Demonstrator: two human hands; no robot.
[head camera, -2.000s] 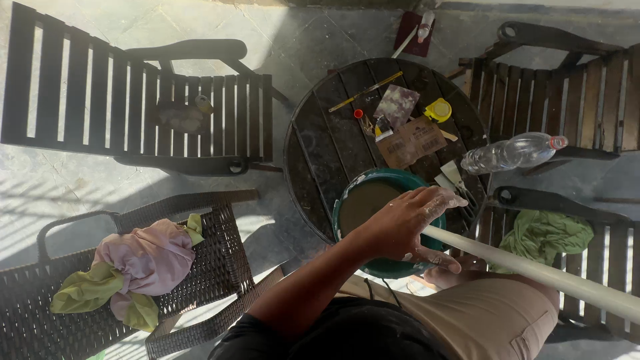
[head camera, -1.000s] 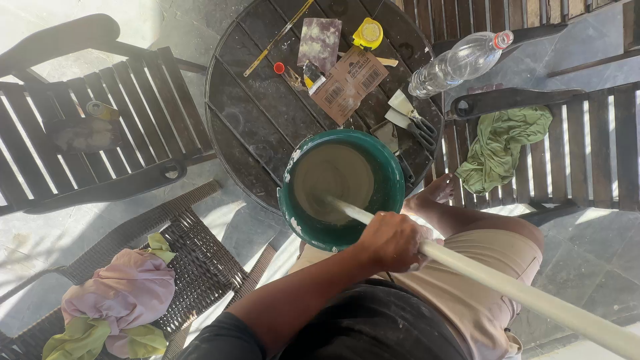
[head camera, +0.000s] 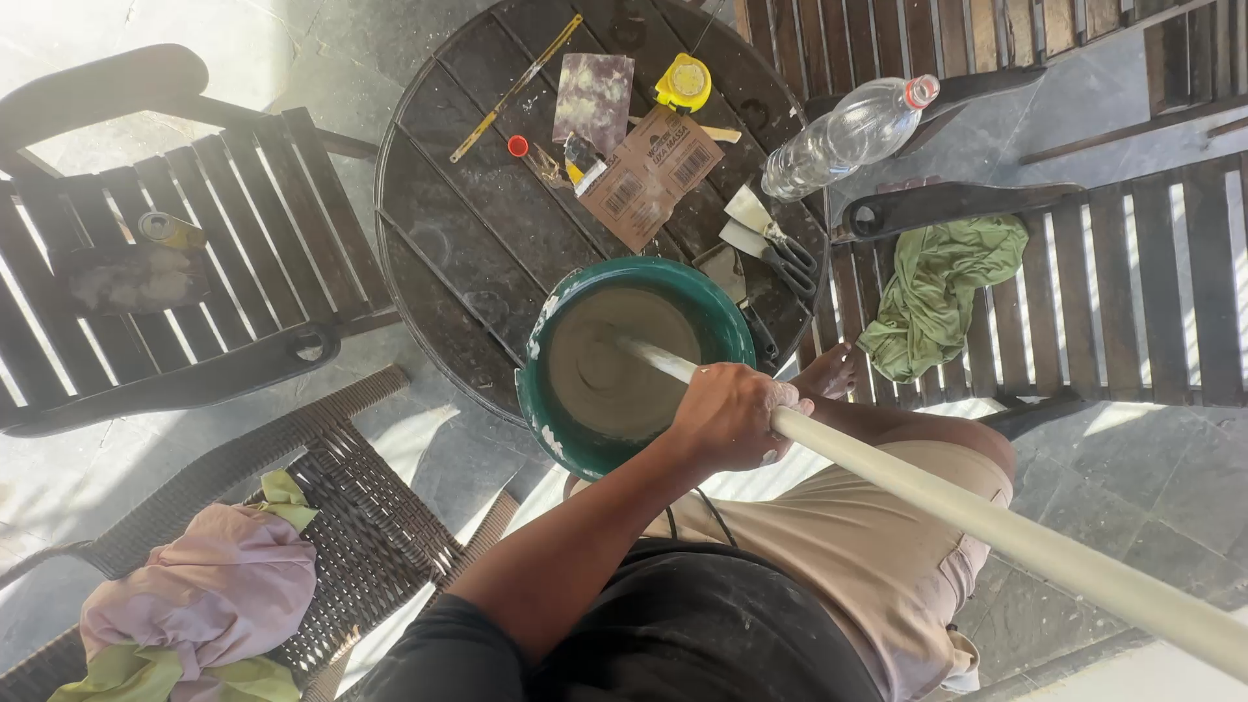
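Observation:
My left hand (head camera: 736, 417) is closed around a long pale pole (head camera: 936, 497), palm down, with whitish residue on its fingers. The pole's lower end dips into a smooth grey-brown mixture (head camera: 609, 380) inside a green plastic bucket (head camera: 539, 414). Swirl marks show around the dipped end, and the bucket's rim is spattered with white. From the hand, the pole slants down to the right, out of view. My right hand is out of view.
A round slatted table (head camera: 439, 244) holds a tape measure (head camera: 682, 83), putty knives (head camera: 770, 239), cardboard (head camera: 634, 185) and a hacksaw blade (head camera: 517, 88). A clear plastic bottle (head camera: 838, 136) is at its right. Chairs stand around, with green cloth (head camera: 951, 283) and pink cloth (head camera: 210, 575).
Two seconds ago my left hand had its fingers spread by the pole over the bucket; it has since closed around the pole. The view has shifted.

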